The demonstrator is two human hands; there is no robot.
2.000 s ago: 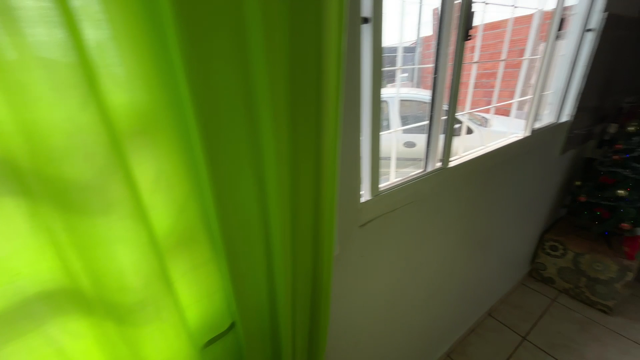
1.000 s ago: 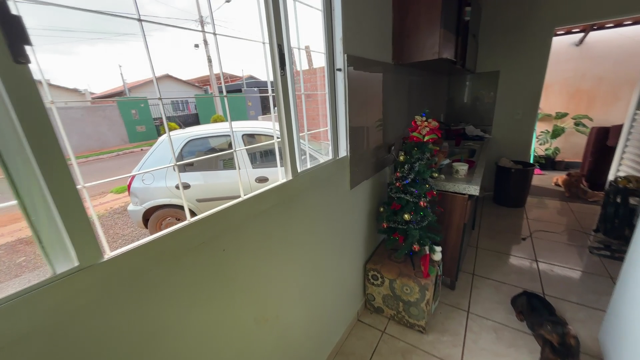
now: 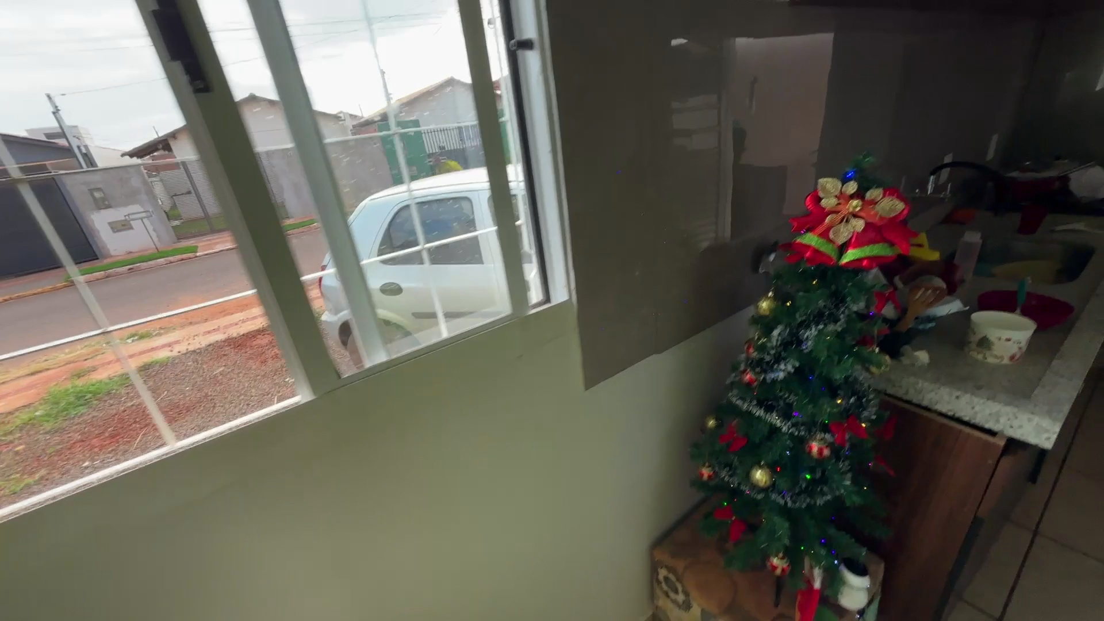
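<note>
Neither my left hand nor my right hand shows in the head view. A small decorated Christmas tree (image 3: 802, 414) stands at the right on a box covered in patterned cloth (image 3: 699, 573). A red and gold bow with bells (image 3: 849, 226) tops it, and a small white figure (image 3: 854, 585) is at its base. To the left is a sliding window (image 3: 297, 207) with white bars. Beside the tree, a white printed tub (image 3: 1000, 337) and a red bowl (image 3: 1048, 309) rest on a granite countertop (image 3: 1022, 392).
A brown cabinet side (image 3: 940, 492) stands under the countertop, with floor tiles (image 3: 1048, 552) to its right. A sink (image 3: 1035, 259) is set into the counter. Grey-brown wall panelling (image 3: 647, 190) meets the window frame. Outside stands a light-coloured car (image 3: 431, 259).
The view has swung from the green curtain along the window to the tree and countertop, which now look much nearer. The dog on the floor and the doorway of one second ago are out of view.
</note>
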